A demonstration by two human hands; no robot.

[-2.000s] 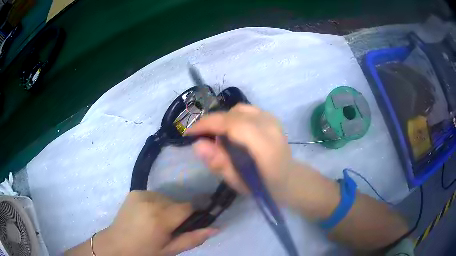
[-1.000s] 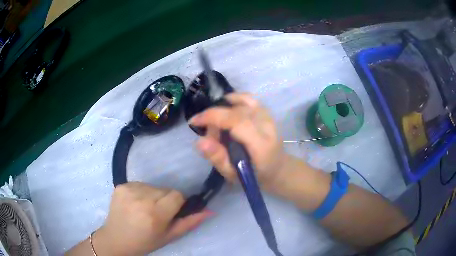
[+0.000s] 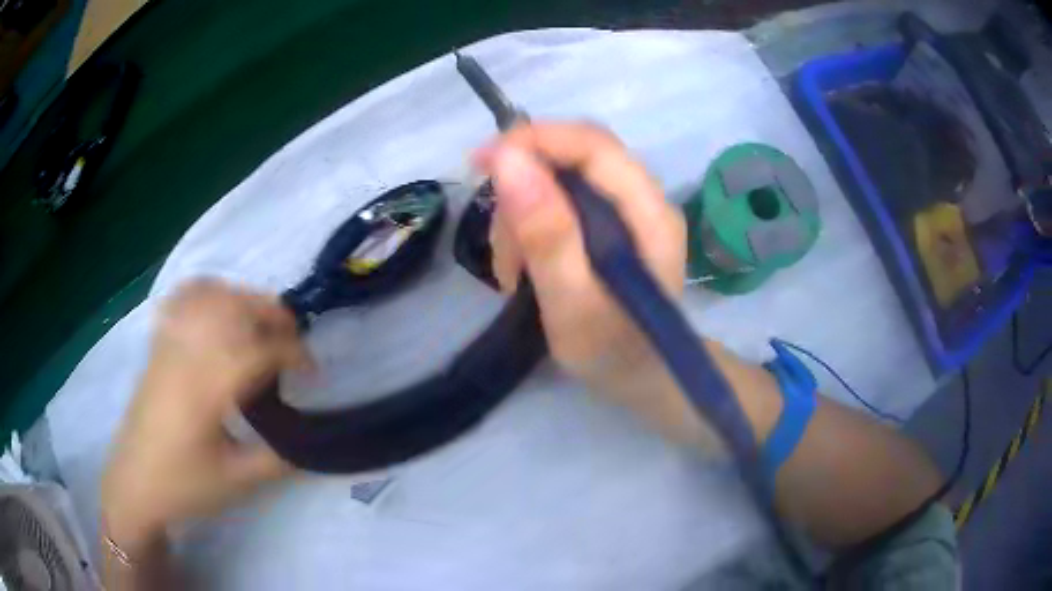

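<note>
The black headphones' headband (image 3: 404, 418) arcs between my hands above the white sheet. The open ear cup (image 3: 381, 245) at the left shows a green board and a silvery battery with a yellow edge. The other ear cup (image 3: 476, 237) is partly hidden behind my right hand. My left hand (image 3: 208, 398), blurred, grips the headband's left end. My right hand (image 3: 594, 248) holds the soldering iron (image 3: 658, 318), its metal barrel pointing up and away, and is at the headband's right end. Whether its fingers also grip the headphones is hard to tell.
A green solder spool (image 3: 756, 219) stands right of my right hand. A blue tray (image 3: 859, 173) with a yellow item is at the far right. A white fan (image 3: 46, 543) is at the lower left. Other headphones (image 3: 87, 139) lie on the green surface (image 3: 231, 104). A cord runs from my blue wrist strap.
The headband has swung up from the near side and is now fully visible as an arc. My left hand has moved left and up to its left end. My right hand and iron have moved up.
</note>
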